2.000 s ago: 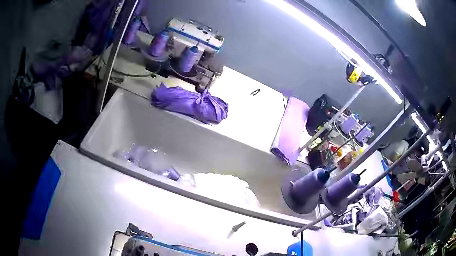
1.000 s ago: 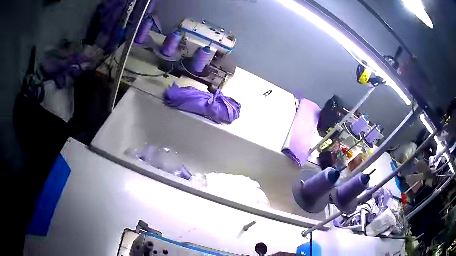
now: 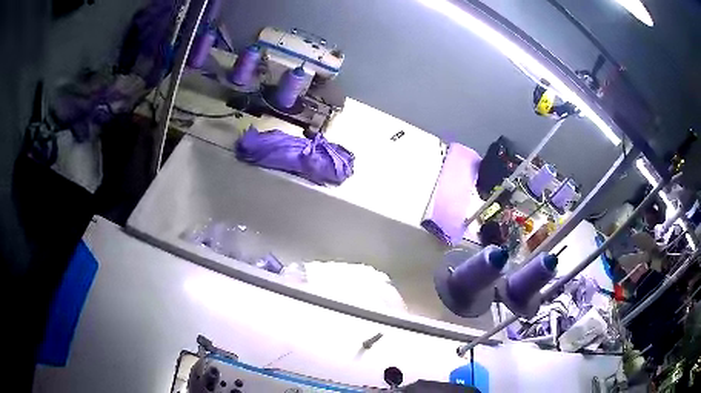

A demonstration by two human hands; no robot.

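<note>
Neither of my hands is in the picture. Nearest to me, the sewing machine head (image 3: 269,378) shows at the bottom edge, white with a blue stripe, cut off by the frame. Dark round parts sit on its left end. A small dark pointed object (image 3: 372,340) lies on the white table top (image 3: 138,307) behind it. Two large purple thread cones (image 3: 478,278) stand on round dishes to the right, by a metal pole.
A long white trough (image 3: 330,301) with pale scraps lies behind the table. Beyond it are a purple cloth bundle (image 3: 296,156), a second machine (image 3: 301,52) with several cones, and a lilac folded piece (image 3: 452,192). A blue patch (image 3: 68,307) is at the left edge. Lilac and white cloth (image 3: 565,315) lies right.
The whole view shifted right, then back left, with slight tilting. The objects on the table and in the trough keep their places.
</note>
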